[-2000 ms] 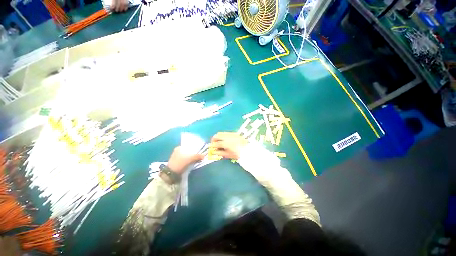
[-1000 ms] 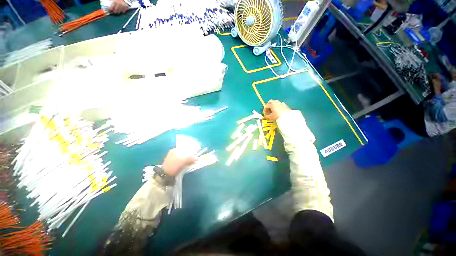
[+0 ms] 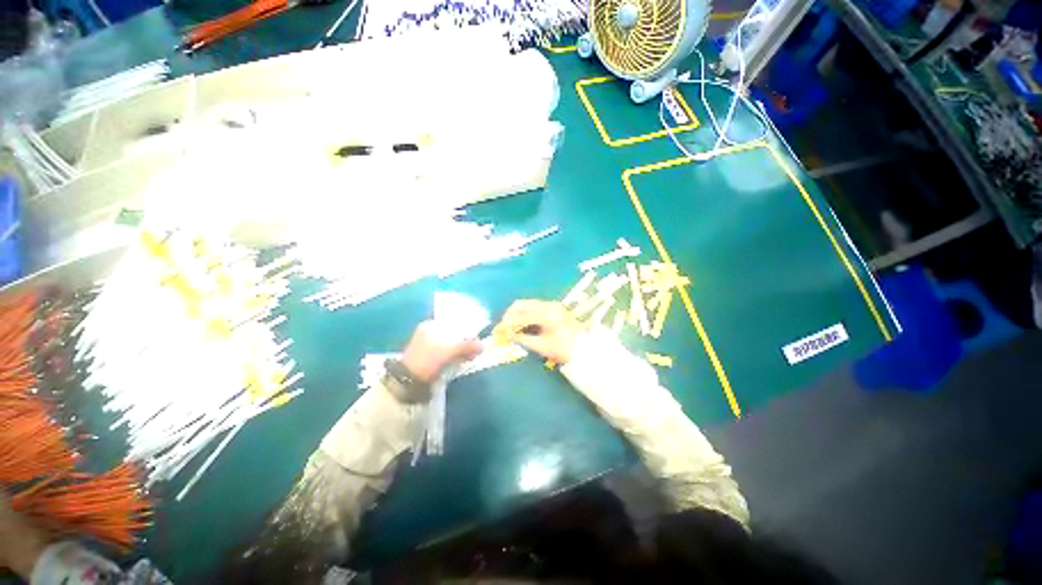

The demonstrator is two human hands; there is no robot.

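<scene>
My left hand (image 3: 438,350) is closed around a bundle of white leads (image 3: 430,423), with a glared white patch above the fingers. My right hand (image 3: 537,331) is just right of it, fingers pinched at the ends of the held leads on a small yellow sleeve (image 3: 504,333), partly hidden by the fingers. A loose pile of yellow and whitish sleeves (image 3: 632,299) lies on the green mat beyond my right hand. Loose white leads (image 3: 377,265) lie beyond my left hand. A fanned pile of white leads with yellow parts (image 3: 194,354) lies on the left.
An overexposed cream tray (image 3: 503,171) stands behind the work. A desk fan (image 3: 647,34) and white cord (image 3: 711,120) are at the far side. Orange wires (image 3: 69,491) and another person's hand (image 3: 21,537) are at lower left. A printed label (image 3: 816,343) is on the mat at right.
My right hand went out to the sleeve pile one second ago and is now back beside my left hand, with a yellow sleeve at its fingertips. My left hand still holds the bundle.
</scene>
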